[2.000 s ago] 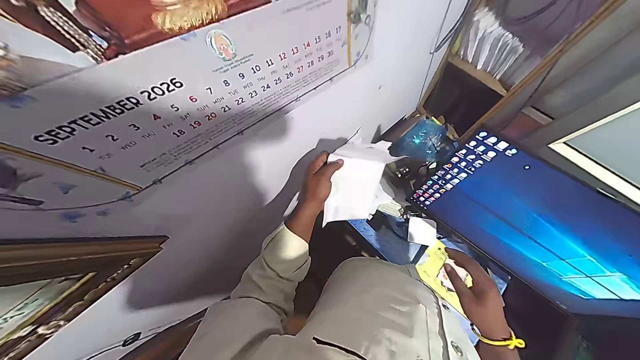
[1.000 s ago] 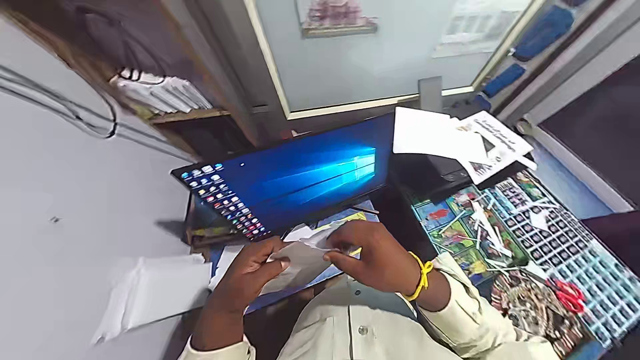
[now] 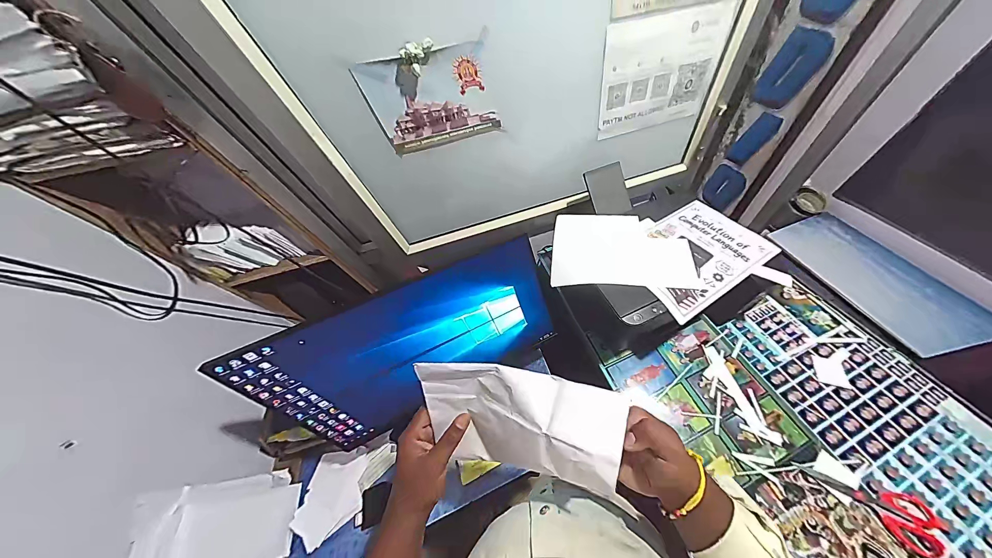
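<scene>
A creased sheet of white paper point(image 3: 535, 418) is stretched between my two hands, in front of a computer monitor point(image 3: 403, 333) with a lit blue screen. My left hand point(image 3: 426, 465) pinches its left side, thumb on top. At its right edge, my right hand point(image 3: 659, 457) grips it between thumb and fingers; a yellow band circles that wrist. Below the monitor, loose paper pieces point(image 3: 333, 496) lie on a blue surface, left of my left hand. The paper hides part of the desk behind it.
A black printer point(image 3: 620, 302) carries white sheets point(image 3: 597, 252) and a printed page point(image 3: 721, 256). Rightward, red-handled scissors point(image 3: 907, 515) and paper strips point(image 3: 736, 387) lie on sheets of small photos point(image 3: 868, 395). Stacked white paper point(image 3: 225, 519) stands at lower left; cables point(image 3: 101, 294) hang along the left wall.
The paper, bunched between both hands a second ago, is now spread wider and the hands are farther apart. Two seconds ago only my left hand held white paper. The view has swung right.
</scene>
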